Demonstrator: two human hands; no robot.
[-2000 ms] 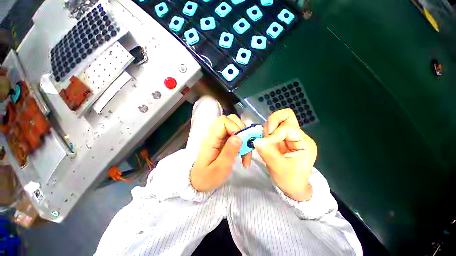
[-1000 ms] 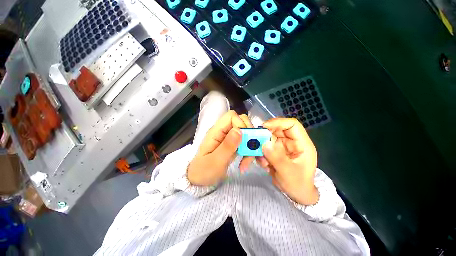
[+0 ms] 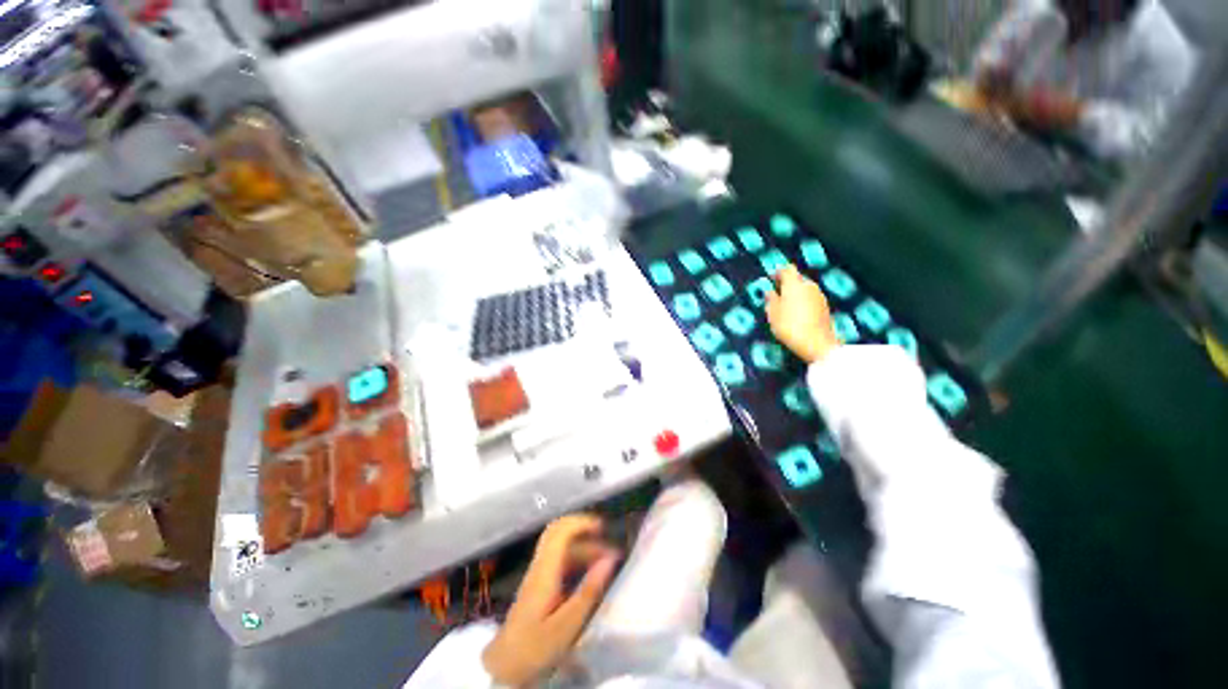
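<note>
My right hand (image 3: pixel 800 315) reaches over the black tray (image 3: pixel 765 428), its fingertips at a teal housing (image 3: pixel 774 261) among rows of others; blur hides whether they grip it. My left hand (image 3: pixel 550 606) is low in front of the machine table, above my lap, fingers apart and with nothing visible in it. A teal housing (image 3: pixel 366 385) sits in the upper right part of the orange-brown fixture (image 3: pixel 373 471). A sheet of black discs (image 3: pixel 519 320) lies on the machine table.
A loose orange-brown block (image 3: pixel 500 399) and a red button (image 3: pixel 667 442) are on the machine table (image 3: pixel 471 505). Clear bags (image 3: pixel 680 164) lie behind the tray. A person (image 3: pixel 1077 81) works at the upper right. Boxes (image 3: pixel 101 438) are at the left.
The view has swung up and left. My hands have separated; the right moved from above my lap to the tray. The teal housing they held is no longer seen between them.
</note>
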